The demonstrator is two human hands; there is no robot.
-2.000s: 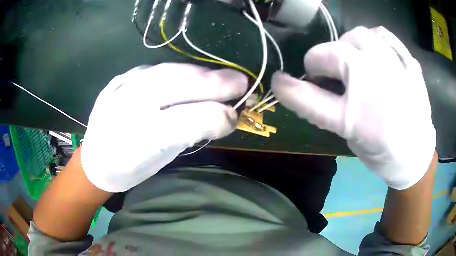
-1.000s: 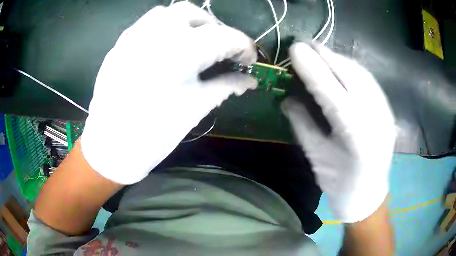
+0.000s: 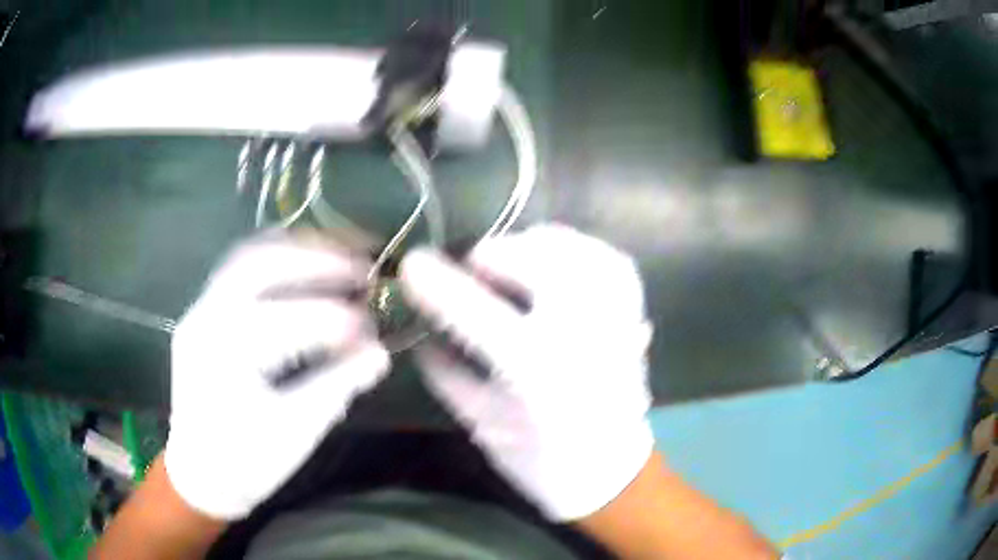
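The view is blurred. My left hand (image 3: 274, 372), in a white glove, has its fingertips closed at the small circuit board (image 3: 384, 298), near the mat's front edge. My right hand (image 3: 547, 372), also gloved, has its fingertips against the board's right side; its exact hold cannot be told. White lead wires (image 3: 420, 186) run from the board area up to the black end bracket (image 3: 410, 74) of the long white unit body (image 3: 219, 93). A white cylinder (image 3: 474, 96) sits at its right end. Fingers hide most of the board.
Dark green mat (image 3: 646, 284) lies under the work. A yellow sponge (image 3: 790, 109) in a black holder is at upper right. A black cord (image 3: 950, 279) curves down the right side. Solder wire (image 3: 104, 302) lies at left. A green basket (image 3: 38, 470) is at lower left.
The view has shifted right and upward, showing the whole white unit. My right hand has come in from the right and now meets my left hand at the board.
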